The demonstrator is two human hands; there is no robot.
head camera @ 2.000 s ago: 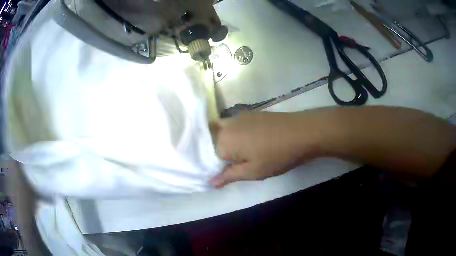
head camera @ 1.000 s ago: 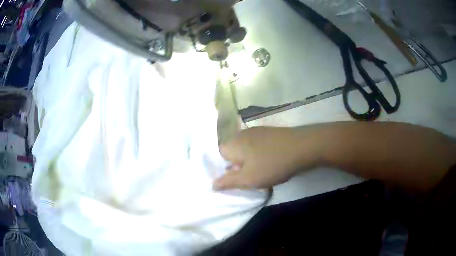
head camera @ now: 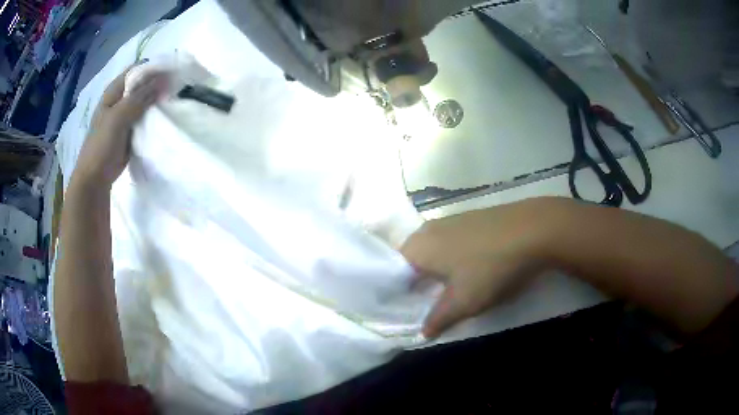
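A large white garment (head camera: pixel 243 235) covers the left and middle of the machine table and hangs over its front edge. A black label (head camera: pixel 206 98) shows on it at the upper left. My left hand (head camera: pixel 121 121) holds the cloth at the far left, beside the label. My right hand (head camera: pixel 462 263) pinches the garment's right edge near the table front, its fingers partly hidden by folds. The sewing machine head (head camera: pixel 348 36) stands above, its needle area (head camera: pixel 391 113) in lamp glare over the cloth's edge.
Black fabric shears (head camera: pixel 585 121) lie right of the machine head. A holed metal disc (head camera: pixel 447 113) lies right of the needle. A brown stick (head camera: pixel 644 89) and a slim silver tool (head camera: pixel 695 126) lie at the far right. A wire fan guard (head camera: pixel 28 393) shows at lower left.
My left hand has come into view, on the cloth at the far left. The black label has become visible. My right hand has moved right and slightly down with the cloth edge.
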